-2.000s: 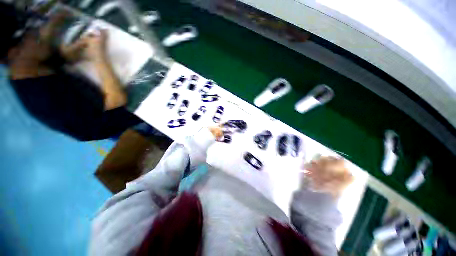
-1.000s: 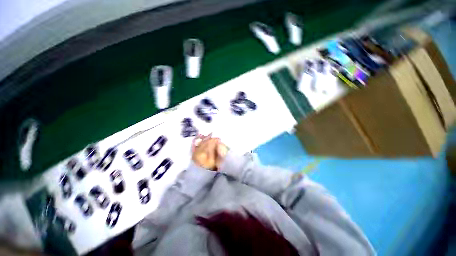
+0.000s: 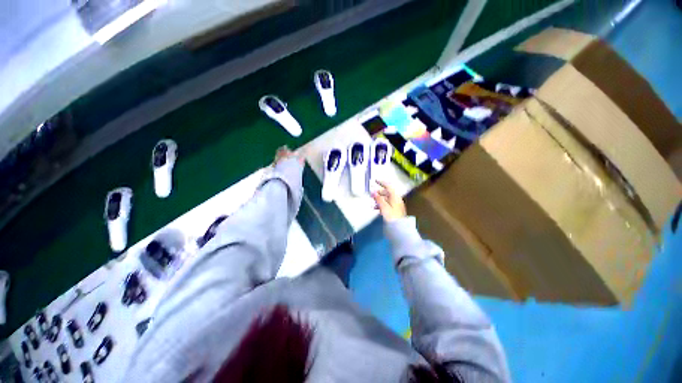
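Three white handheld devices with dark oval faces (image 3: 357, 170) lie side by side at the bench end. My right hand (image 3: 389, 202) is at the lower end of the rightmost device (image 3: 381, 158), fingers apart; whether they touch it is unclear. My left hand (image 3: 286, 155) is at the bench's belt-side edge, left of the devices, small and partly hidden by its sleeve; its fingers cannot be made out. Dark oval panels (image 3: 97, 317) lie loose on the white bench at the lower left, with a darker shiny cluster (image 3: 162, 253) nearer my left sleeve.
White devices (image 3: 117, 218) lie spaced along the green conveyor belt (image 3: 217, 123) behind the bench. A large open carton (image 3: 553, 202) stands at the right against the bench end. Colour-printed sheets (image 3: 434, 123) lie beside it. A green mat strip (image 3: 323, 217) crosses the bench; the floor is blue.
The view has swung toward the carton. My hands, together over the panels a second ago, are now apart: left at the belt edge, right at the white devices.
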